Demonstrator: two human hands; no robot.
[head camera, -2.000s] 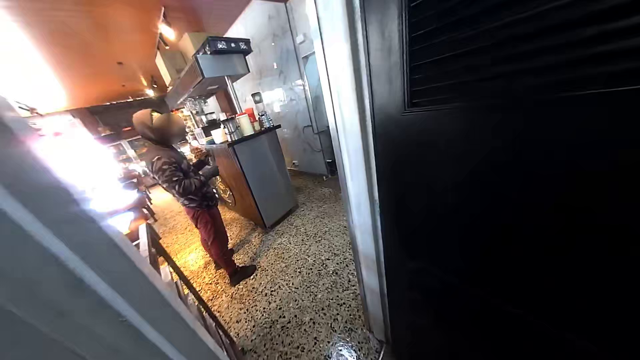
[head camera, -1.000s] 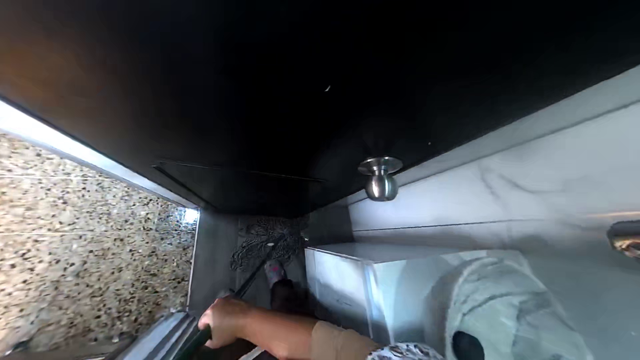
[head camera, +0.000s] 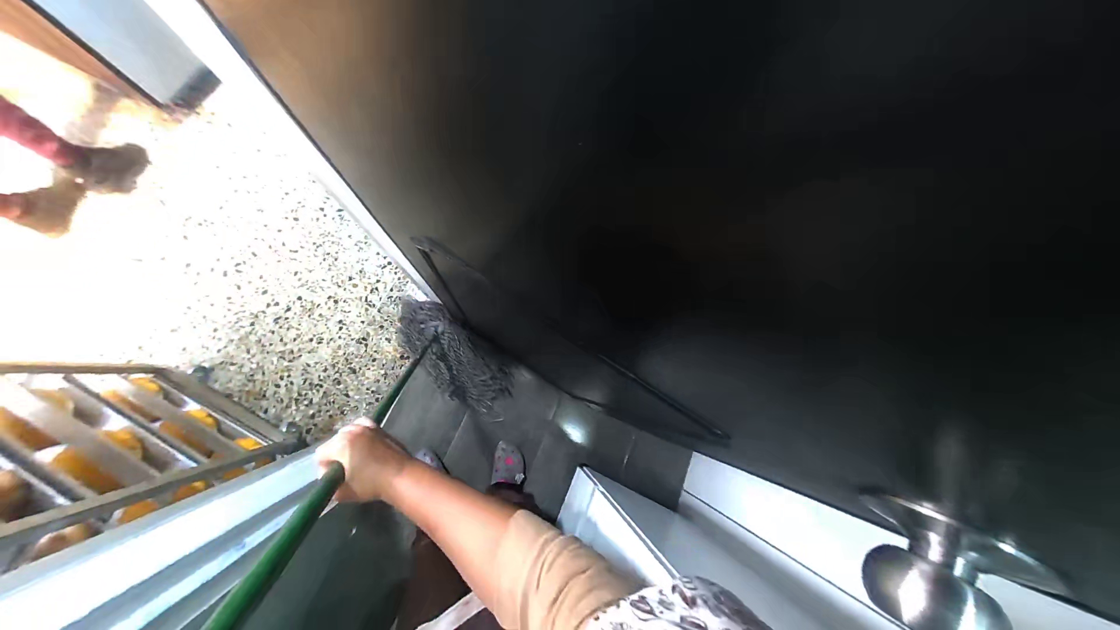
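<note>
A hand at the end of a tan-sleeved arm, which looks like my right hand (head camera: 359, 459), is closed around a green mop handle (head camera: 280, 547). The handle slants from the bottom left up to a grey string mop head (head camera: 455, 359). Its strands lie on dark floor tiles at the foot of the black door, beside the threshold to the speckled floor. I cannot see my left hand. My feet, one in a grey clog (head camera: 508, 463), stand below the mop head.
The black door (head camera: 744, 262) with a round metal knob (head camera: 934, 586) fills the right. A white box-like unit (head camera: 621, 525) stands below it. At the left are a pale door frame (head camera: 175, 551), a rack with orange-yellow items (head camera: 166, 486), speckled floor (head camera: 289, 297) and another person's legs (head camera: 74, 162).
The view has swung from the room down to the floor. My right hand holds the handle in both later frames, and the mop head now lies by the threshold at the door's lower edge.
</note>
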